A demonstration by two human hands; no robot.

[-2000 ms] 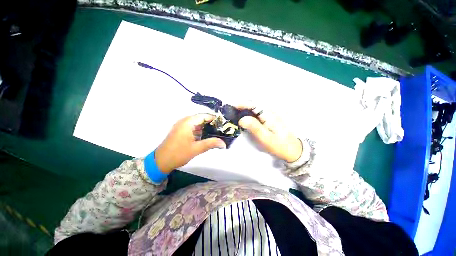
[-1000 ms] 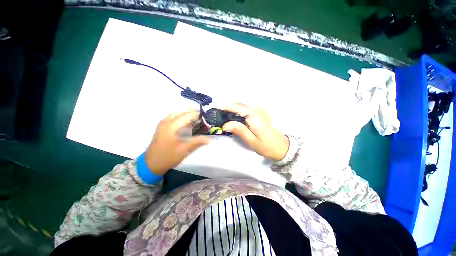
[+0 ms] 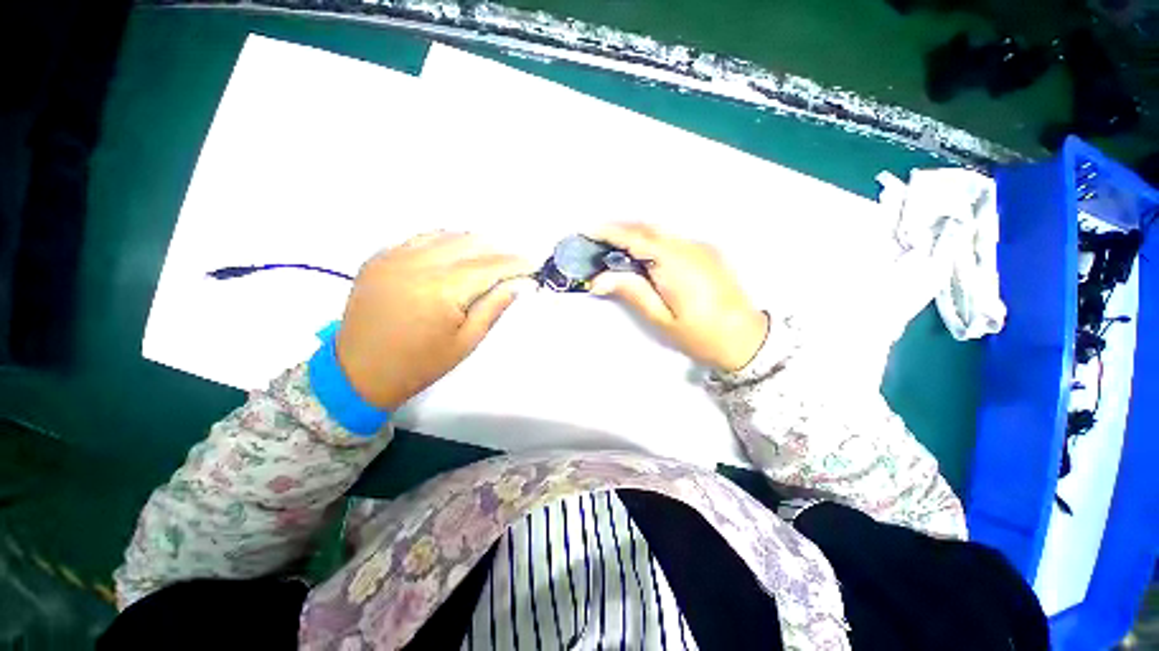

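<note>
My right hand [image 3: 693, 295] holds a small dark piece with a rounded grey face, the plug-pin cover [image 3: 578, 258], between thumb and fingers over the white paper [image 3: 534, 165]. A bit of yellow and metal shows at its lower edge; the housing is mostly hidden by my fingers. My left hand [image 3: 413, 318] wears a blue wristband and has its fingertips closed beside the piece, on the cord side. The output cord [image 3: 286, 268] comes out to the left from under my left hand and ends in a plug on the paper. The cord's bundle is hidden.
A crumpled white cloth [image 3: 951, 242] lies at the right of the paper. Beyond it stands a blue bin [image 3: 1032, 382] with black corded parts inside. A pale worn edge [image 3: 686, 79] runs across the back, with dark parts on the conveyor [image 3: 991, 64] beyond.
My left hand has moved from the housing onto the cord, covering the bundle. The cord's plug has shifted left and down. The held piece has turned, showing its round grey face.
</note>
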